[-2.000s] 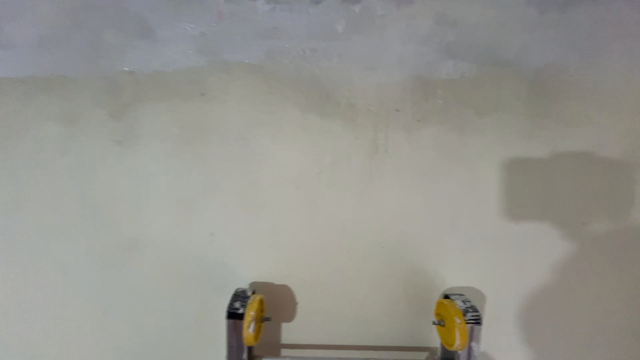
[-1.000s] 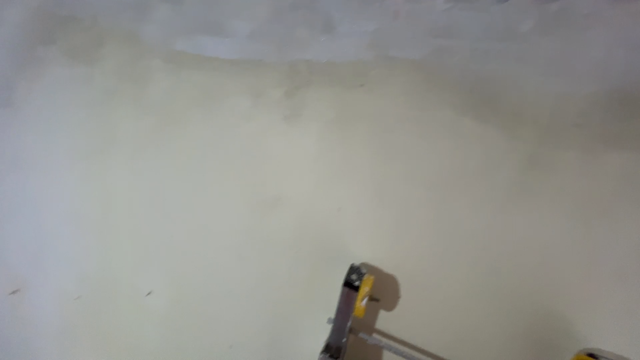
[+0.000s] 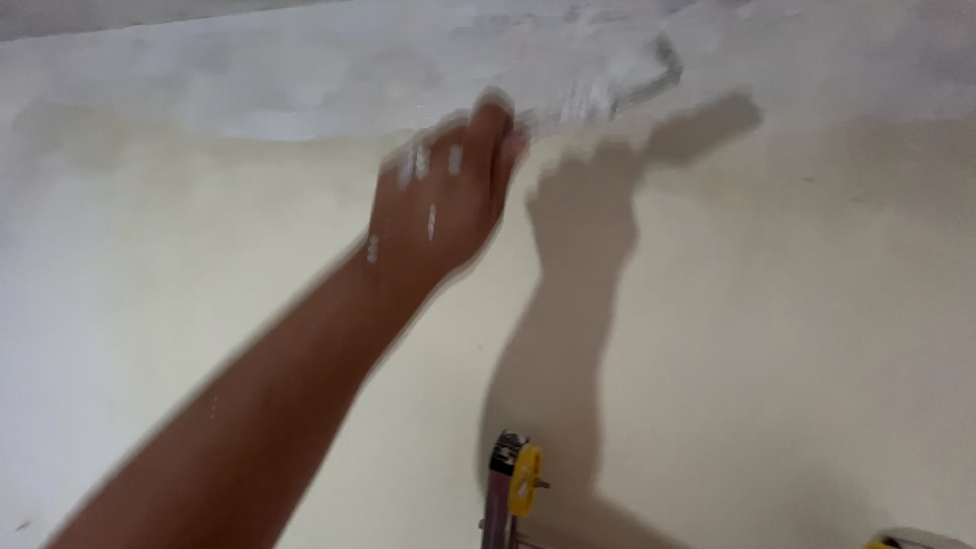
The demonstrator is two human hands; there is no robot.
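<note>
My left hand (image 3: 438, 198), its back spotted with white, reaches up from the lower left. Its fingers are closed on a blurred, white-smeared hand tool (image 3: 610, 88), a brush or a scraper; which one cannot be told. The tool points up and right, over the grey-white band (image 3: 343, 84) along the upper part of the cream wall (image 3: 229, 229). Whether it touches the wall is unclear. My right hand is out of view.
Below the hand, at the bottom, stands a ladder's rail end (image 3: 502, 488) with a yellow wheel (image 3: 524, 480) on its side. Part of another yellow piece (image 3: 881, 544) shows at the lower right. Shadows of the arm and tool fall on the wall. A darker grey surface (image 3: 114, 17) borders the upper left.
My left hand and forearm have come into view with the tool, neither of which shows in the earlier frames. The view has shifted.
</note>
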